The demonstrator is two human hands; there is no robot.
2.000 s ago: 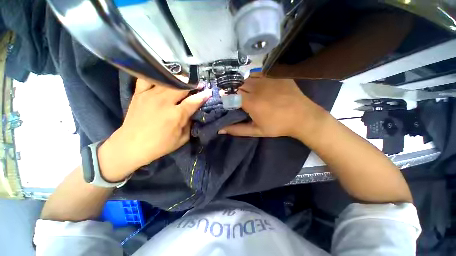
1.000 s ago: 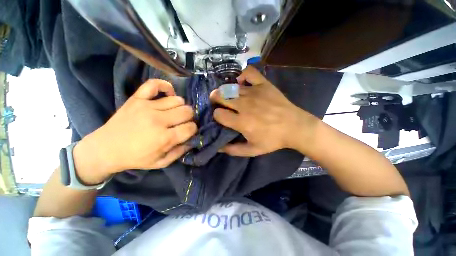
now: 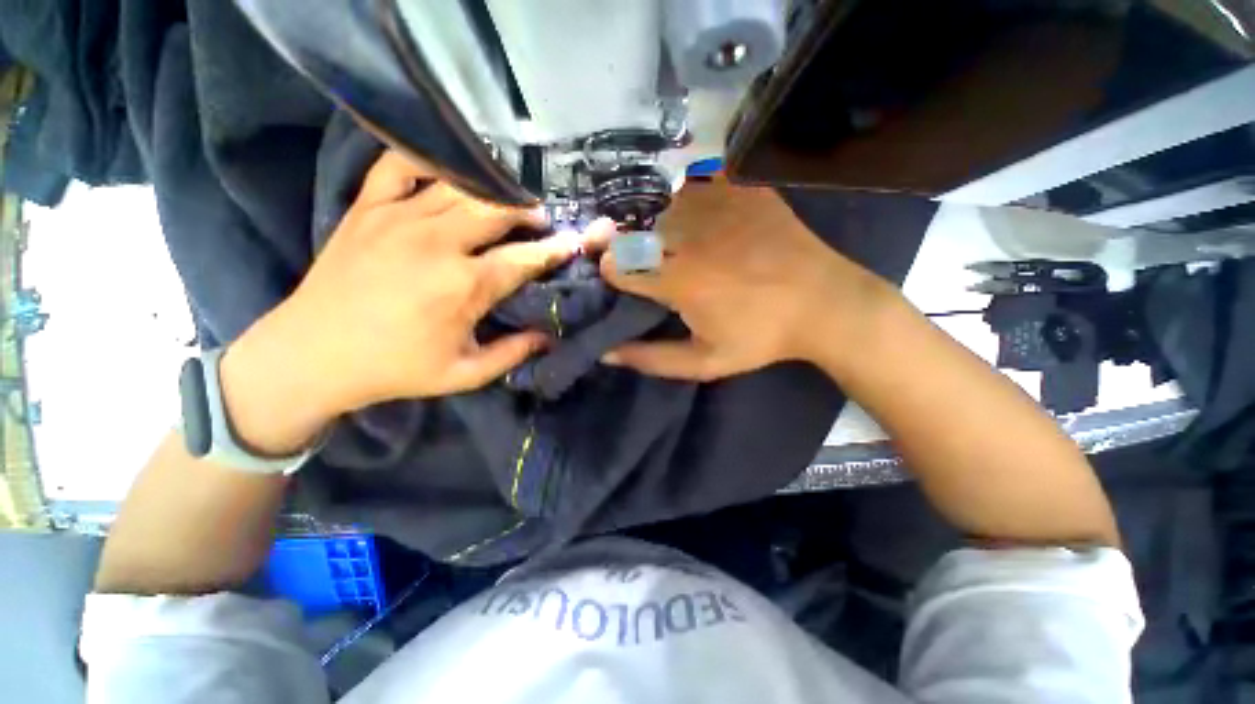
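Observation:
A dark grey garment [image 3: 647, 447] with a yellow stitch line lies bunched on the machine table and hangs over its front edge. Its seam goes in under the needle area of the sewing machine [image 3: 585, 62], lit brightly there. My left hand [image 3: 413, 282] lies on the cloth left of the needle, its index finger reaching to the lit spot. My right hand [image 3: 736, 275] holds the cloth right of the needle, its thumb along a fold. The dark round thread guide [image 3: 630, 197] and its grey knob hide part of my right fingertips.
A black holder with small black labels [image 3: 1053, 330] stands on the table at the right. A measuring tape [image 3: 860, 468] runs along the front edge. A blue crate [image 3: 324, 574] is below at the left. Dark garments lie at the far left and right.
Since one second ago both hands have moved up towards the needle. My left fingers, curled on the cloth before, are now stretched out to the seam. The bunched seam has shifted up with them.

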